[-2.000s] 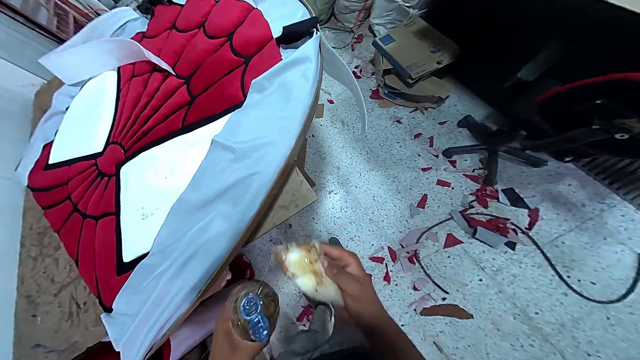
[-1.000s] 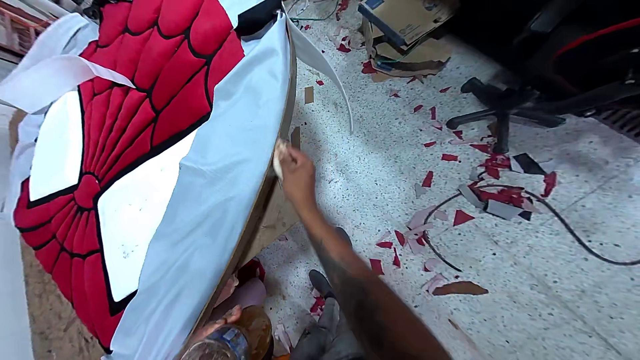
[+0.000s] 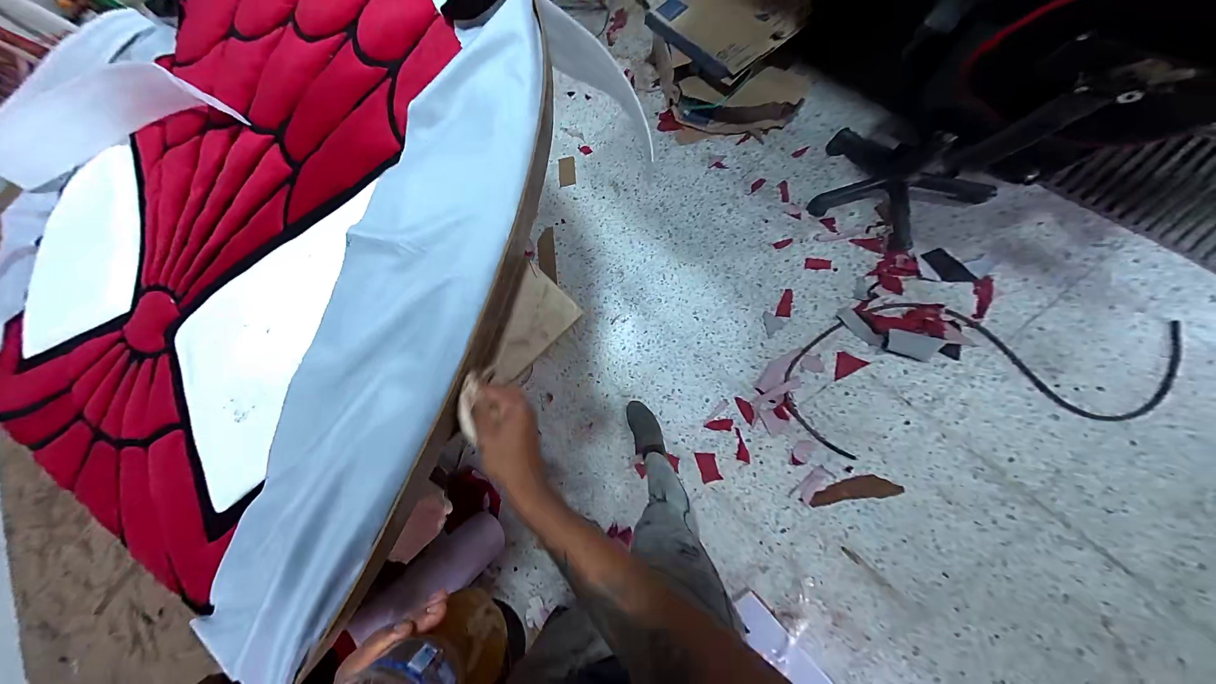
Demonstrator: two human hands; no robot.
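A large padded panel (image 3: 228,180), red with black web lines and white eye shapes, lies on a wooden board. Pale grey-blue fabric (image 3: 408,275) covers its right border up to the board's edge (image 3: 489,313). My right hand (image 3: 503,423) grips a cream-coloured pad, perhaps foam or a wad of cloth (image 3: 468,408), against that edge. At the bottom, my left hand (image 3: 394,635) is around a jar or bottle of amber-brown stuff (image 3: 475,632), partly cut off by the frame.
Red, grey and black scraps (image 3: 902,318) litter the speckled floor beside a black cable (image 3: 1035,385). A wheeled chair base (image 3: 898,180) stands at right, cardboard (image 3: 727,38) at the top. Under the board are a loose wooden sheet (image 3: 537,323) and a pinkish roll (image 3: 442,565). My foot (image 3: 644,427) is on the floor.
My right hand, near the jar with the pad two seconds ago, went up to the board's edge and is now lower along that edge. The left hand stays low with the jar.
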